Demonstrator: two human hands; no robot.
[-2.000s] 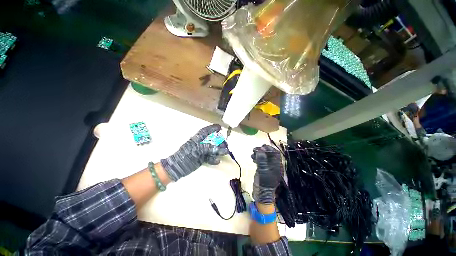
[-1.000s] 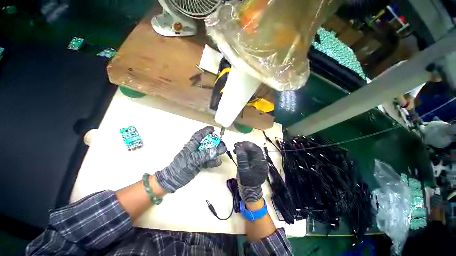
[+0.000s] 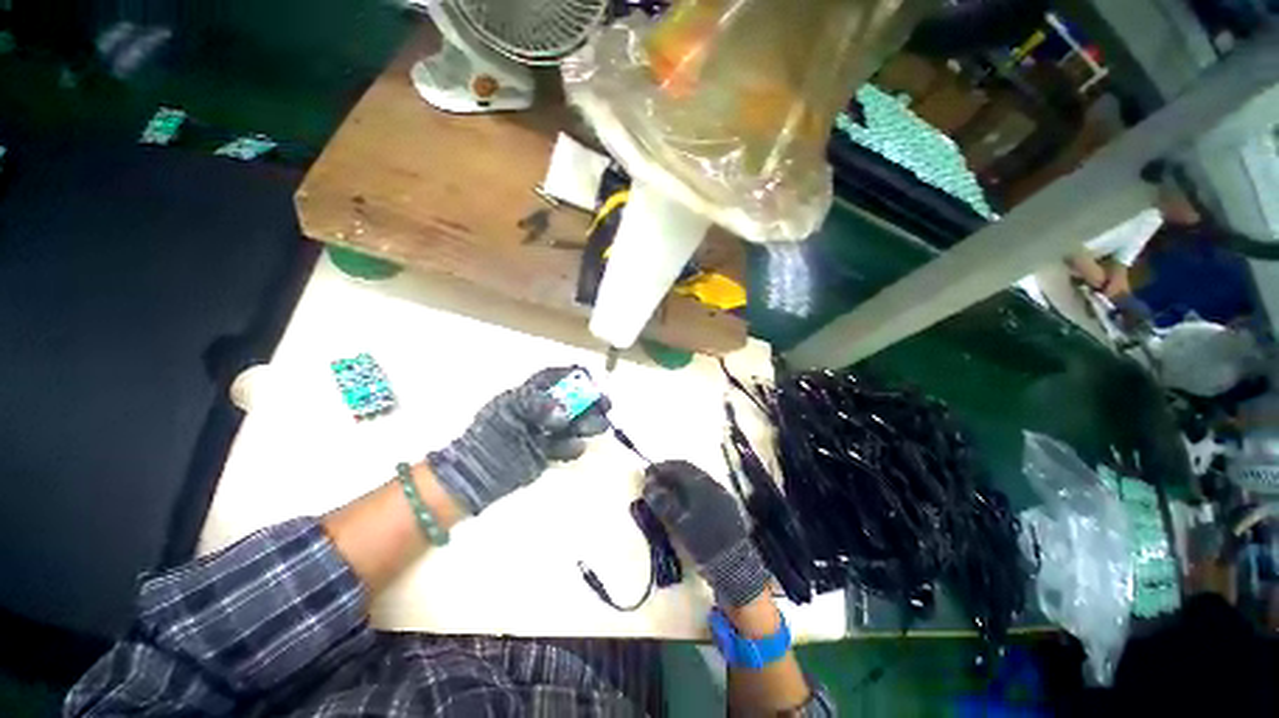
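My left hand [image 3: 512,442], in a grey striped glove, holds a small green circuit board [image 3: 575,396] between thumb and fingers. A thin black cable [image 3: 627,443] runs from the board side toward my right hand. My right hand [image 3: 697,516], gloved, has its fingers closed at this cable, below and right of the board. The cable's bundled part [image 3: 657,547] lies beside that hand, and its plug end [image 3: 591,571] curves out on the cream board. The exact finger grip is small and dark. The white cone [image 3: 641,269] points down above my left hand.
Green boards [image 3: 363,386] lie at the left of the cream board [image 3: 463,330]. A large black cable pile [image 3: 891,491] is at the right, with a clear plastic bag [image 3: 1073,547] beyond. A brown wooden board [image 3: 421,183] with a fan [image 3: 526,28] stands behind. A person's arm shows far right.
My right hand has moved down from beside the cone's tip onto the cable. My left hand, with the board, has shifted slightly left and away from the tip. The thin pale line no longer shows.
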